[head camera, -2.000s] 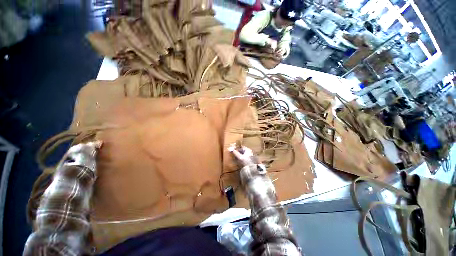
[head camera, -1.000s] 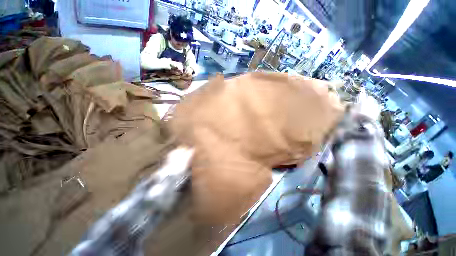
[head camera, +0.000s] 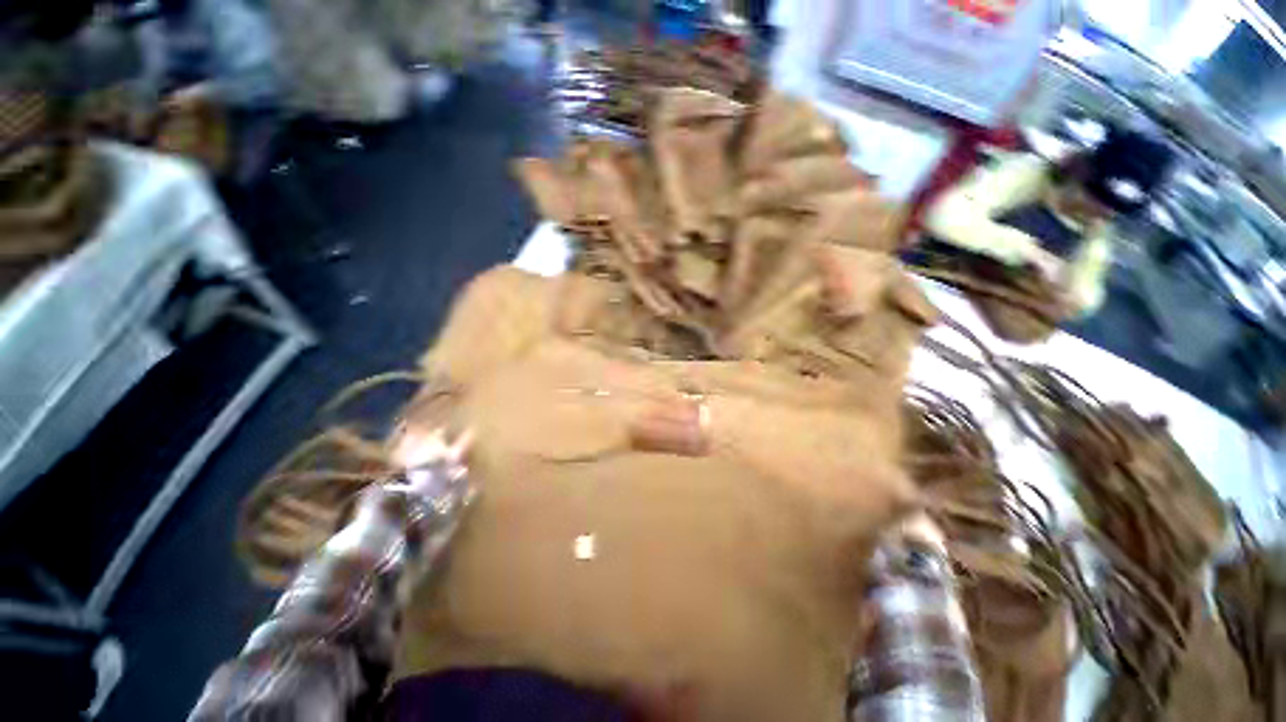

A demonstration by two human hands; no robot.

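A tan tote bag body [head camera: 663,564] lies flat in front of me on a stack of bags. A small brown closure tab [head camera: 669,425] sits at the middle near its far edge. My left hand [head camera: 430,449] is at the bag's left edge, blurred. My right hand [head camera: 914,529] is at the bag's right edge, blurred and mostly merged with the tan cloth. I cannot tell whether either hand grips the bag. Bag handles [head camera: 303,494] loop out at the left, and more handles [head camera: 987,473] bunch at the right.
A heap of crumpled brown bags [head camera: 733,212] lies beyond the stack. More bags [head camera: 1149,494] lie on the white table at the right. A person [head camera: 1044,226] works across the table. A white-covered metal-frame rack [head camera: 141,240] stands at the left.
A second ago the bag was lifted and moved at the right between my arms. Now a bag lies flat with the brown tab showing, and my view has turned left.
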